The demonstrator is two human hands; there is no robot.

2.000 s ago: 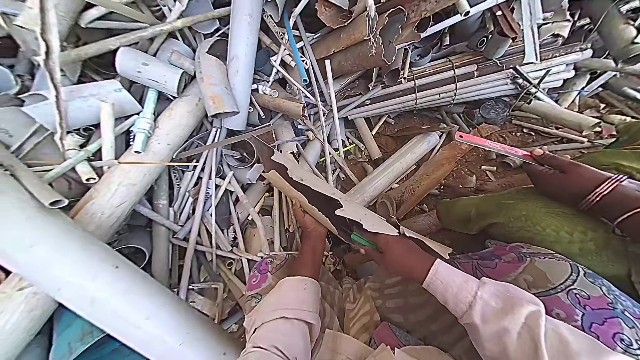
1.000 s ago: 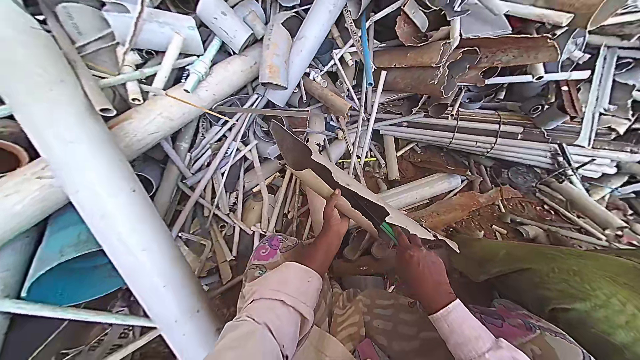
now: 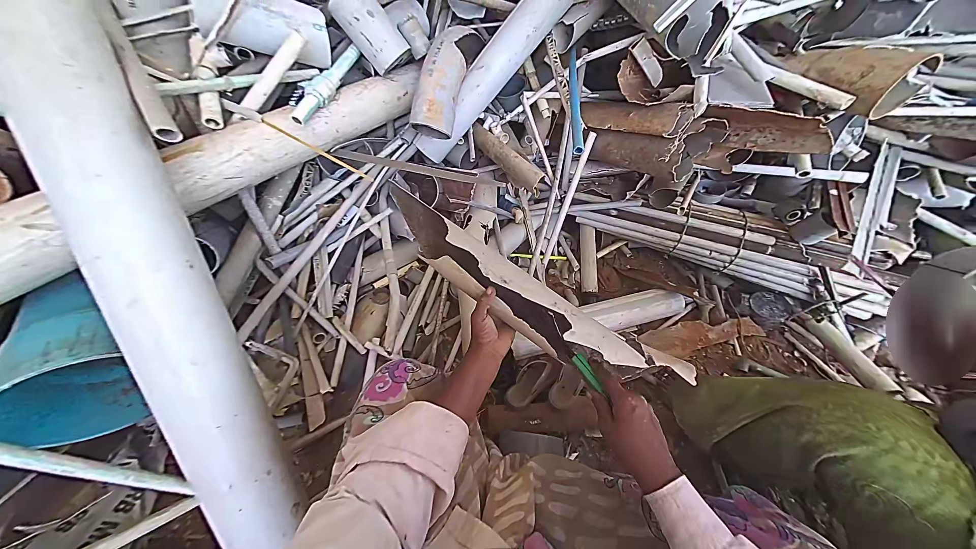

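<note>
A split, jagged-edged length of pale plastic pipe (image 3: 534, 293) lies slanted in front of me, dark along its inside. My left hand (image 3: 488, 332) grips its near lower edge, with the thumb on top. To the right, my right hand (image 3: 625, 427) is closed around a tool with a green handle (image 3: 587, 375), close to the pipe's lower right end. The rest of that tool is hidden at the pipe, so its kind cannot be told.
A thick grey-white pipe (image 3: 145, 252) crosses the left side, beside a blue pipe (image 3: 69, 366). Scrap pipes are heaped ahead, with a tied bundle of thin pipes (image 3: 709, 252) at the right. A person in green cloth (image 3: 831, 450) sits close on my right.
The other person's hand with a red-handled tool, seen at the right two seconds ago, is out of sight. My hands still hold the split pipe and green-handled tool. The view has turned.
</note>
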